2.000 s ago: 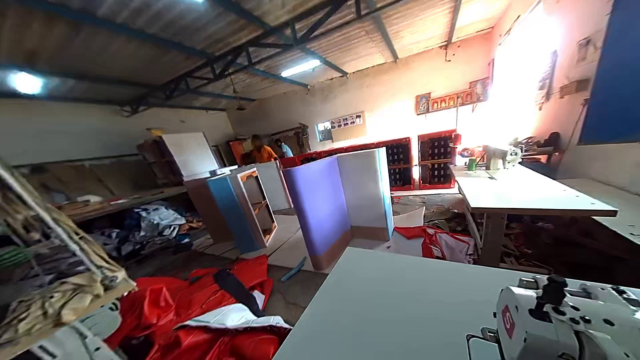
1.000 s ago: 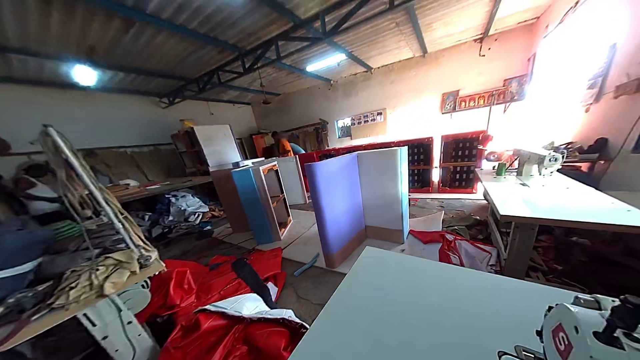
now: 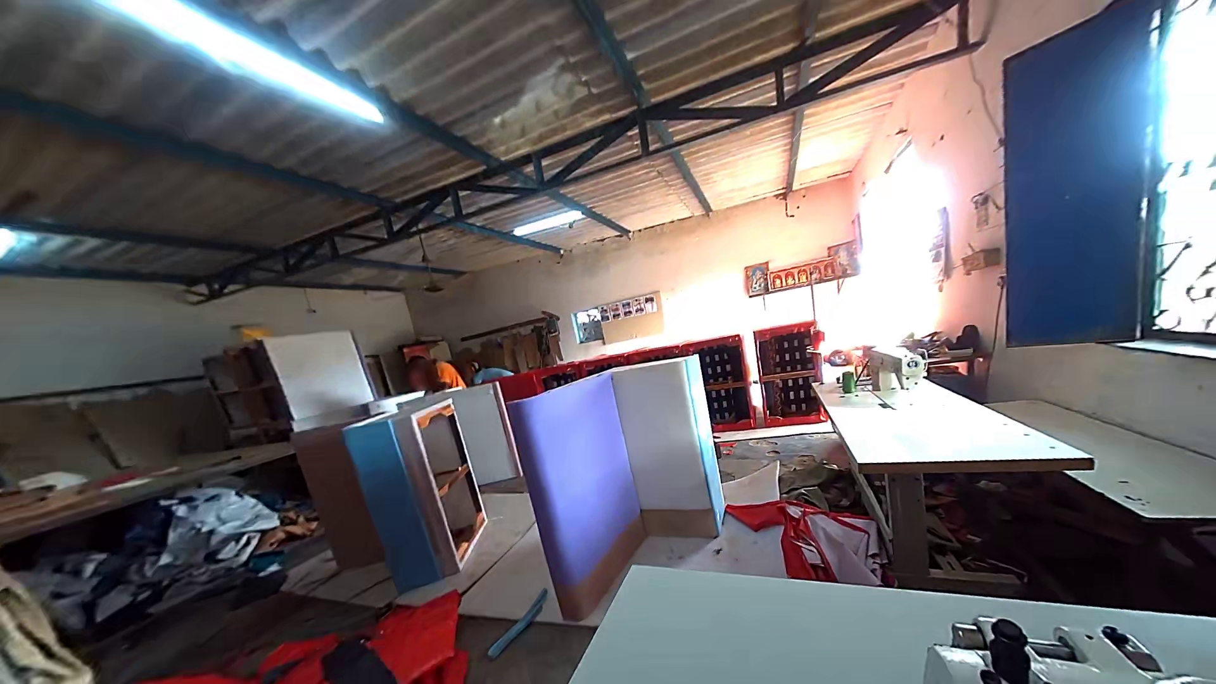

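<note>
Neither my left hand nor my right hand shows in the head view. Nearest to me is a pale table top (image 3: 760, 627) at the bottom, with part of a white sewing machine (image 3: 1035, 655) at its lower right. Red fabric (image 3: 413, 641) with a dark strip lies low on the left. Beyond the table stand a purple and white upholstered panel (image 3: 579, 475) and a blue and brown upholstered frame (image 3: 399, 503) whose wooden inside shows. A blue strip (image 3: 518, 625) lies on the floor between the red fabric and the purple panel.
Another sewing machine (image 3: 893, 368) stands on a white table (image 3: 950, 427) at the right. Cloth is heaped (image 3: 209, 532) below a long bench (image 3: 237, 461) at the left. Red frames (image 3: 788, 375) line the back. A person in orange (image 3: 446, 375) is bent over far behind, beside someone in light blue (image 3: 492, 375).
The view has swung up and to the right since one second ago, so the roof fills more of it and less red fabric shows. No hand appears in any frame.
</note>
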